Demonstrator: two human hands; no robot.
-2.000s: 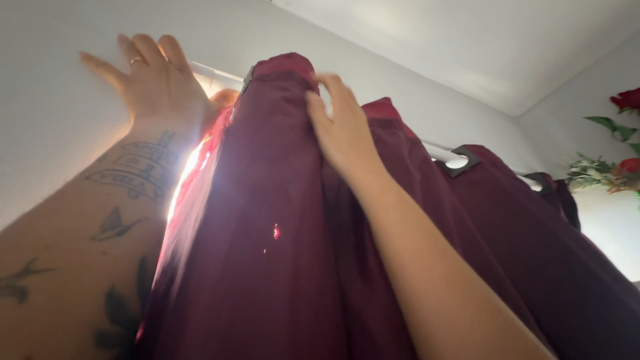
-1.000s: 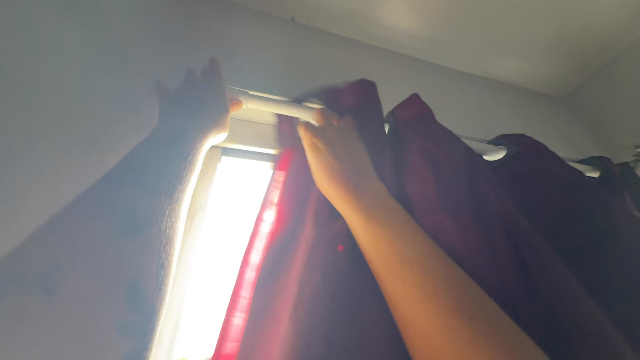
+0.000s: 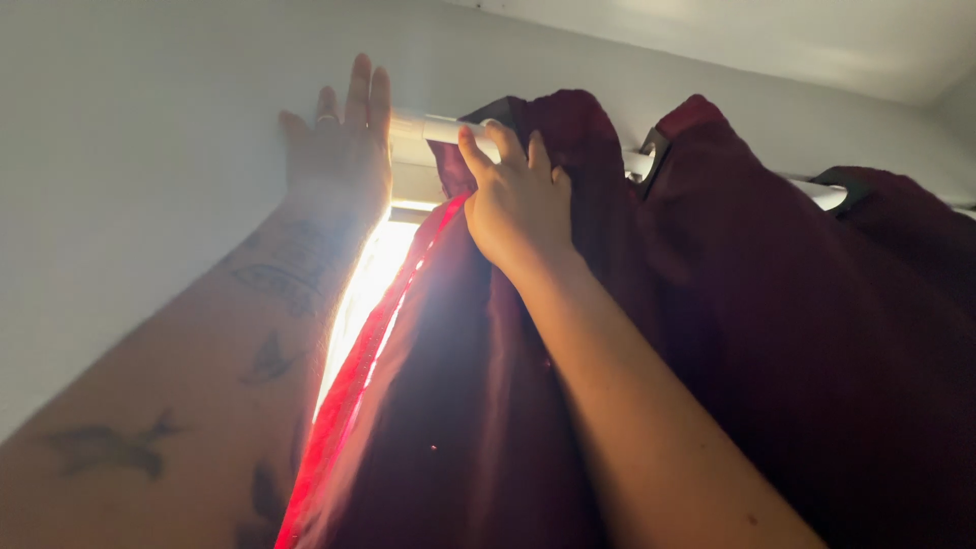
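Note:
A dark maroon curtain (image 3: 701,305) with dark square-edged grommets hangs from a white curtain rod (image 3: 444,130). My left hand (image 3: 339,156), wearing a ring, is raised at the rod's left end with its fingers apart and pointing up against the wall; whether its palm touches the rod end is hidden. My right hand (image 3: 518,194) lies at the curtain's top left, fingers spread over the rod and the first grommet (image 3: 499,114). How firmly it grips cannot be seen. The curtain's left edge glows red in the light.
Bright light comes through the window (image 3: 374,282) between my left forearm and the curtain edge. The pale wall (image 3: 137,152) stands to the left and behind the rod. Overhead is the white ceiling (image 3: 839,46).
Two seconds ago the curtain's top reached nearly to my left hand; one second ago it stood farther right, baring the window and rod end. My right hand's fingers have since spread.

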